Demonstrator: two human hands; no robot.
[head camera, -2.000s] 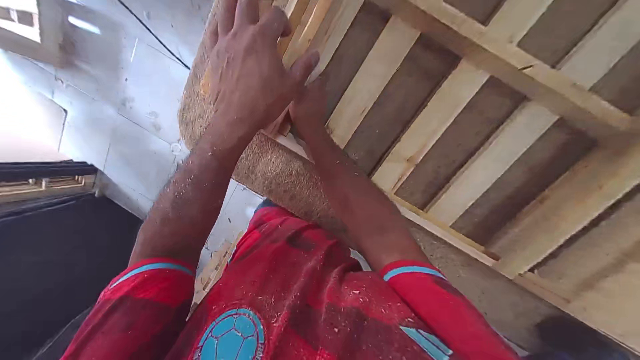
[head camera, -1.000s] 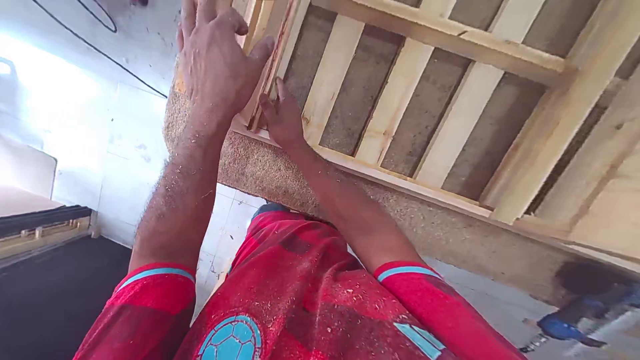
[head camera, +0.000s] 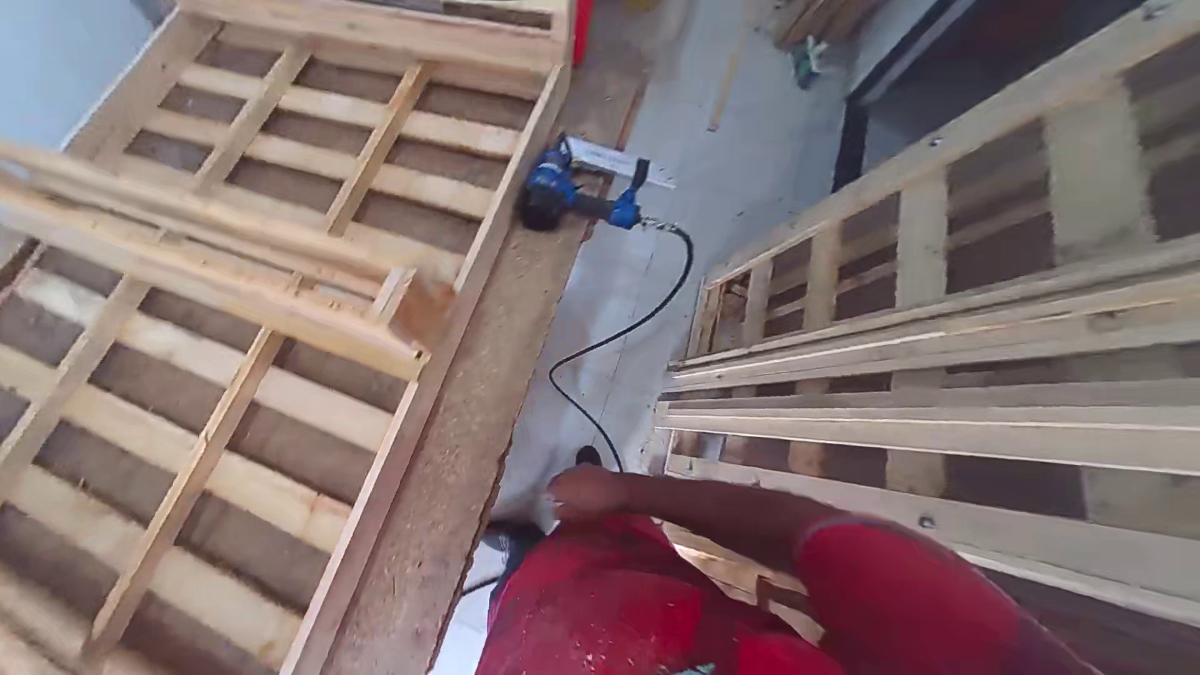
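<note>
My right hand (head camera: 586, 491) is in front of my red shirt, low in the view, its fingers blurred and partly hidden. Nothing is clearly visible in it. My left hand is out of view. A blue and black pneumatic nail gun (head camera: 553, 187) lies on the edge of a board-topped bench (head camera: 459, 450), against the side rail of a slatted wooden frame (head camera: 375, 478). From its fitting a black air hose (head camera: 647, 319) curves down to near my right hand. A wooden beam assembly (head camera: 309, 314) lies across the slatted frame.
Several slatted wooden frames (head camera: 937, 337) stand close on the right. Tiled floor (head camera: 637, 281) shows between them and the bench. At the top right, wood pieces (head camera: 825, 23) and a small green object (head camera: 806, 64) lie near a dark doorway.
My left hand has gone from view, and my right hand has left the wooden frame and is now by my body. The view has swung far round to the right.
</note>
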